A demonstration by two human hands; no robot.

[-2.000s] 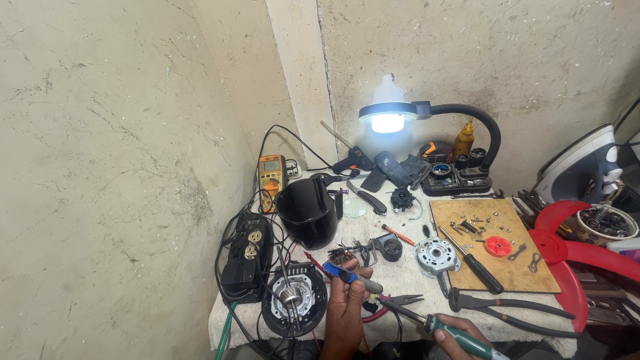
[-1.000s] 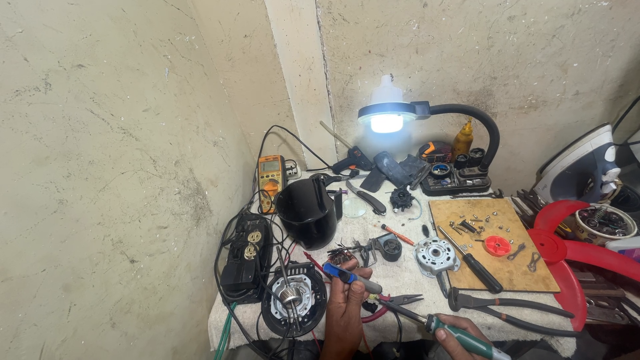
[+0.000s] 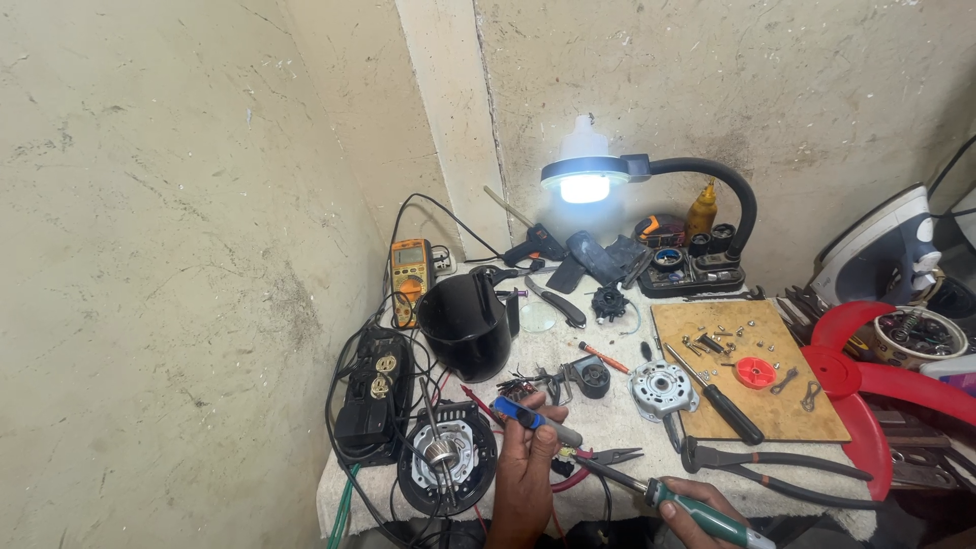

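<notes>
My left hand (image 3: 526, 473), at the bottom centre, grips a blue and grey tool (image 3: 537, 421), perhaps a solder sucker, tilted down to the right. In my right hand (image 3: 698, 511) is a soldering iron (image 3: 701, 518) with a green handle, its shaft pointing up and left toward the red-handled pliers (image 3: 602, 460). Left of my left hand lies an open motor housing (image 3: 446, 461) with a metal shaft standing in it. A small motor part with wires (image 3: 587, 376) and a silver motor cover (image 3: 662, 387) rest beyond my hands.
A black plastic housing (image 3: 465, 328), a multimeter (image 3: 409, 282) and a power strip (image 3: 374, 396) stand at the left. Pincers (image 3: 778, 469), a wooden board (image 3: 808, 412) with screws and a screwdriver (image 3: 728, 412), and a red fan blade (image 3: 835, 374) lie right. A lit lamp (image 3: 585, 179) hangs above.
</notes>
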